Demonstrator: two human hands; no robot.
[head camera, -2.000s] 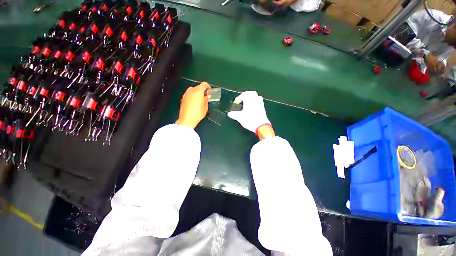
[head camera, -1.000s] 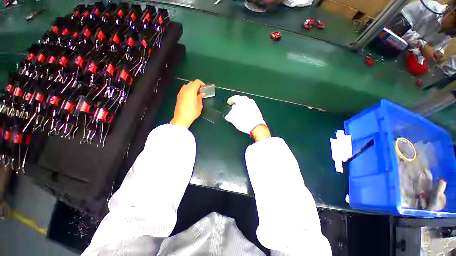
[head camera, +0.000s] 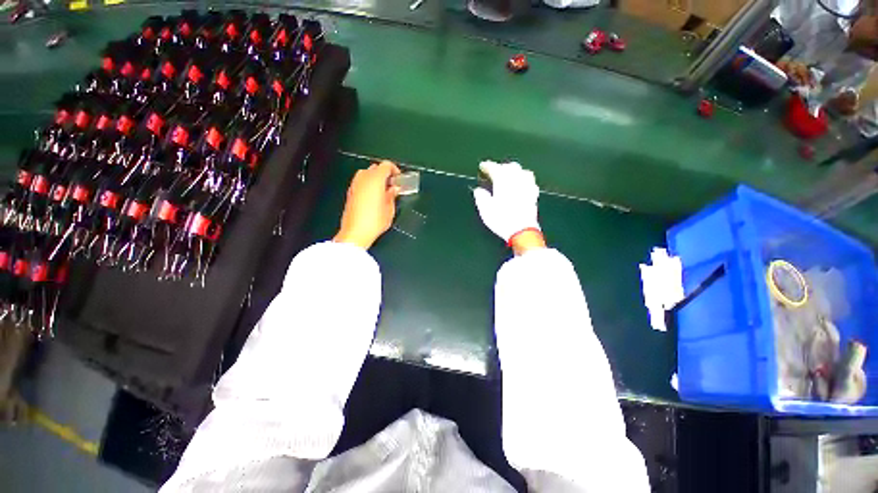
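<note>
My bare left hand (head camera: 368, 204) holds a small stack of clear plates (head camera: 408, 183) between thumb and fingers, above the green bench (head camera: 433, 289). A thin clear plate (head camera: 409, 224) lies flat on the bench just below the stack; only its edges show clearly. My right hand (head camera: 510, 200), in a white glove with an orange-red cuff band, is to the right of the stack and apart from it. Its fingers are bent over the bench, and whether anything is between the fingertips cannot be made out.
Rows of black-and-red clamped units (head camera: 154, 125) with wire legs stand on black foam trays (head camera: 183, 318) at left. A blue tote (head camera: 722, 337) with a tape roll (head camera: 787, 283) is at right, beside white paper slips (head camera: 660, 287). Red housings (head camera: 518, 64) lie on the far side.
My right hand has moved right and slightly away from the stack. My left hand still holds the plates in nearly the same place. The far red housing has shifted left in view.
</note>
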